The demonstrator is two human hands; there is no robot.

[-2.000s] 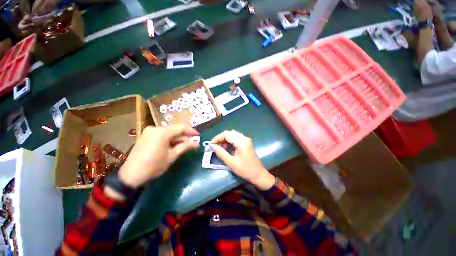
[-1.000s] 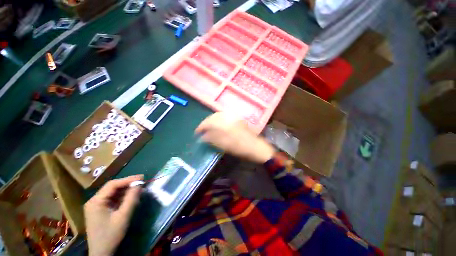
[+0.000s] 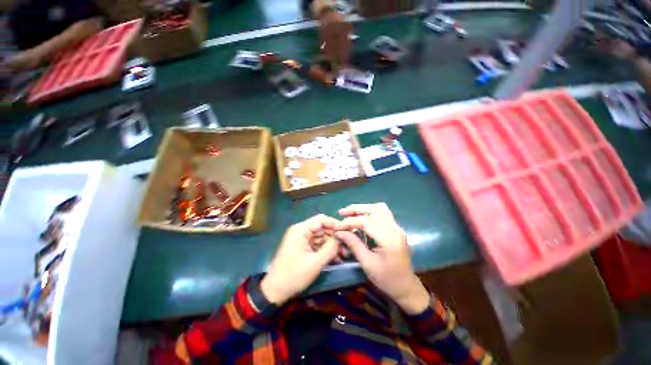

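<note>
My left hand (image 3: 296, 258) and my right hand (image 3: 384, 249) meet over the near edge of the green table. Their fingertips are pinched together around something small, too blurred and covered to name. A housing frame (image 3: 344, 266) lies under the fingers, mostly hidden, with only a pale edge showing. The small carton of white rings (image 3: 321, 187) stands just beyond my hands. The larger carton with copper-brown parts (image 3: 250, 178) stands to its left.
The pink compartment tray (image 3: 503, 176) is at the right. A sample housing (image 3: 385, 160) and a blue part (image 3: 417, 162) lie between it and the small carton. A white bin (image 3: 89, 242) stands at left. Beyond, another person's hand (image 3: 334, 39) reaches over housings on the belt.
The view has swung back left. My right hand has left the pink tray and joined my left hand, which held a white ring with a thin red wire, over the housing.
</note>
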